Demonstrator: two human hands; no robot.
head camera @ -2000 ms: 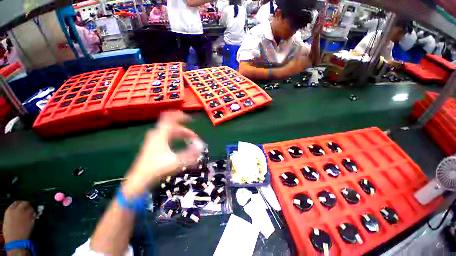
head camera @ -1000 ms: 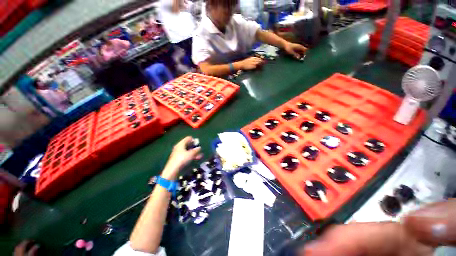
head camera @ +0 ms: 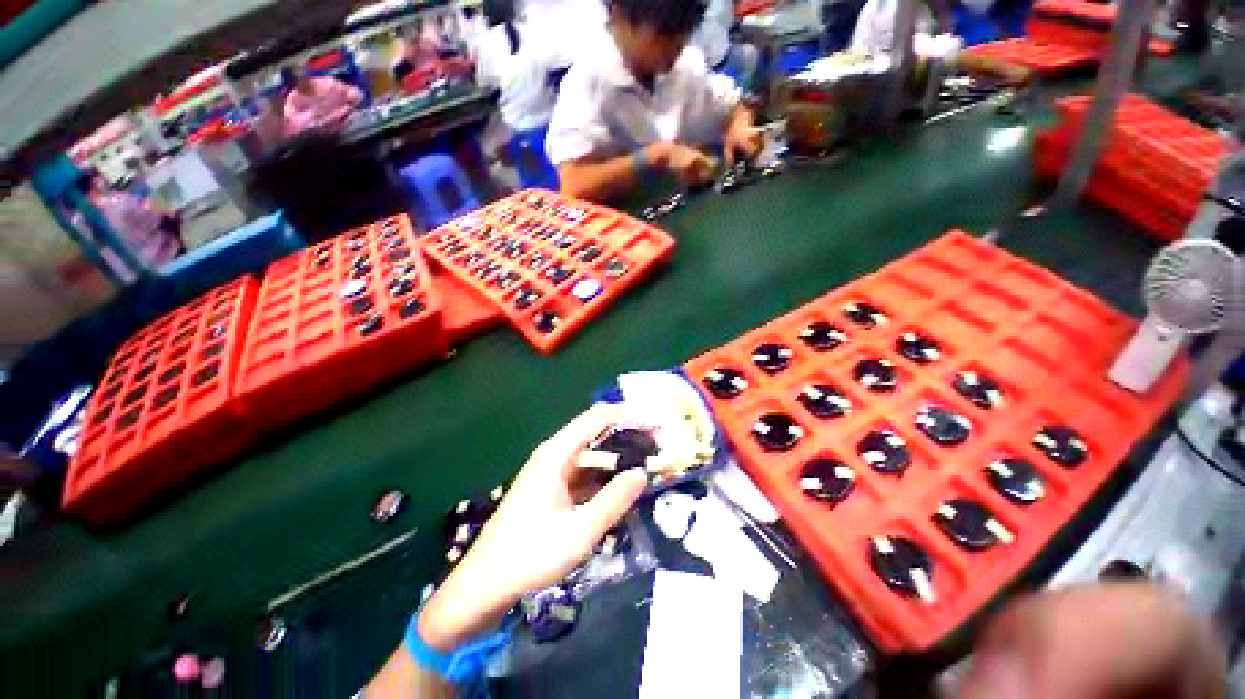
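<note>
My left hand [head camera: 546, 526], with a blue wrist strap [head camera: 453, 645], holds a round black unit [head camera: 628, 456] between thumb and fingers, over the near left part of the blue bin. The bin holds a cream-white heap [head camera: 683, 417]. My right hand [head camera: 1092, 653] is blurred and cut off at the bottom right edge; its fingertips' hold cannot be made out. The large red tray [head camera: 993, 451] holds several black discs with white tabs in its left and near pockets. Loose small black parts [head camera: 553, 612] lie partly hidden under my left hand and arm.
White paper [head camera: 692, 635] lies before me. A small white fan [head camera: 1185, 287] stands right of the tray. More red trays [head camera: 328, 321] stand at back left, and a red stack [head camera: 1140, 157] at back right. A pale stick [head camera: 341, 569] lies at left. A person in white sits opposite.
My left hand has moved right and nearer, from above the loose parts to the blue bin, with the black unit now plainly in its fingers. My right hand has shifted slightly right and lower.
</note>
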